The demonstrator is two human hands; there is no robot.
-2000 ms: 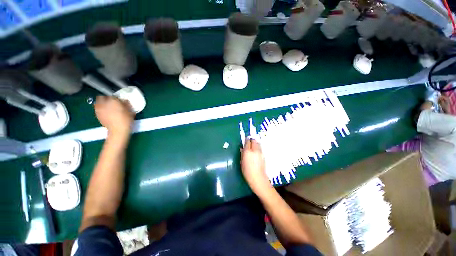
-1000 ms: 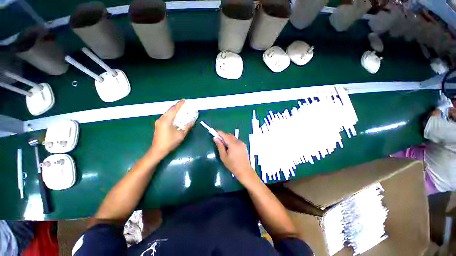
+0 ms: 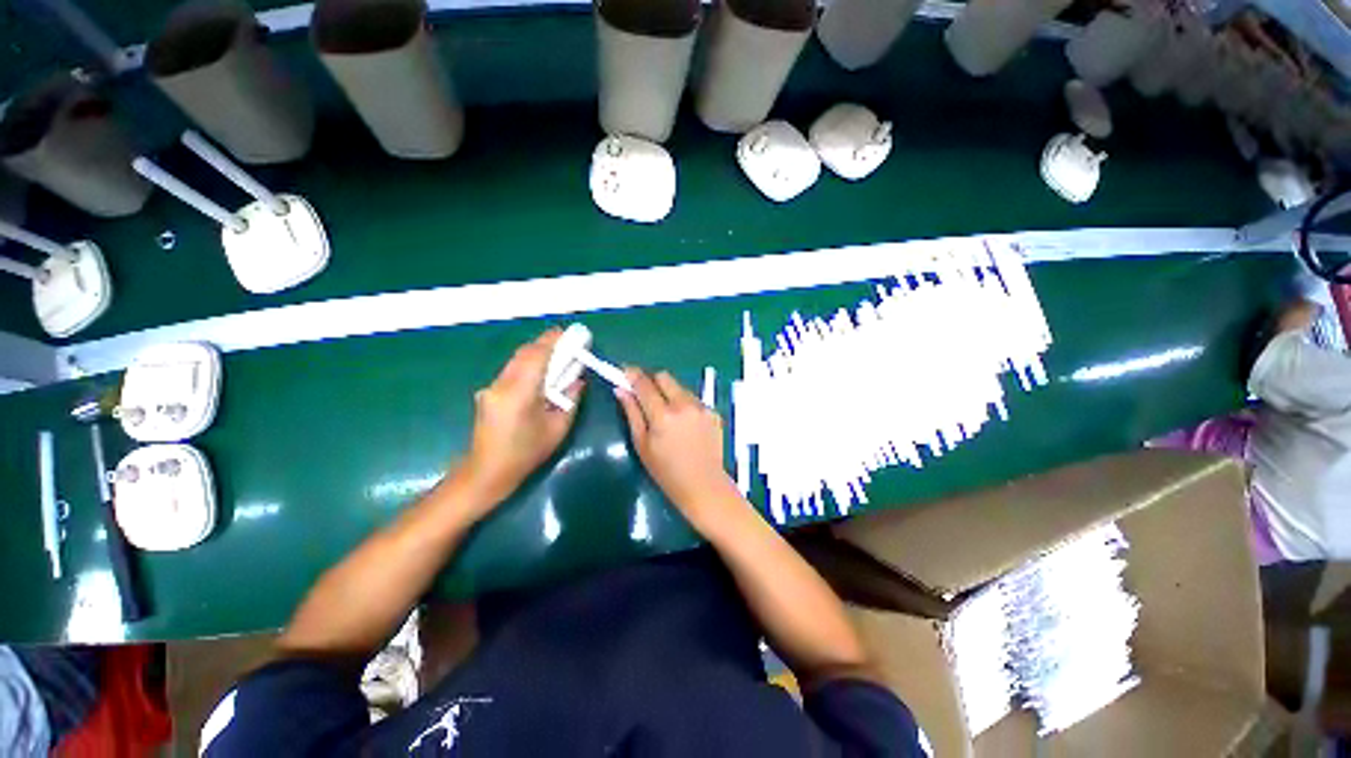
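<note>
My left hand (image 3: 514, 422) holds a white extender housing (image 3: 566, 363) tilted on edge above the green bench, near the white rail. My right hand (image 3: 670, 430) holds a white stick antenna (image 3: 605, 369) by its lower part. The antenna's far end meets the housing's right side; whether it is seated cannot be told. The antenna pile (image 3: 889, 393) lies fanned on the bench right of my right hand. Two housings without sticks (image 3: 166, 496) lie at the left of the bench.
The white rail (image 3: 430, 301) divides the bench from the belt. The belt holds tall grey-brown cups (image 3: 388, 82), loose housings (image 3: 633, 178) and a housing with two antennas (image 3: 276, 243). An open carton (image 3: 1104, 496) stands lower right. A hammer-like tool (image 3: 119, 541) lies far left. A person (image 3: 1296, 422) is at right.
My left hand has let go near the belt and brought a housing over the bench. My right hand has drawn an antenna from the pile and moved it left to the housing. Belt items have shifted left.
</note>
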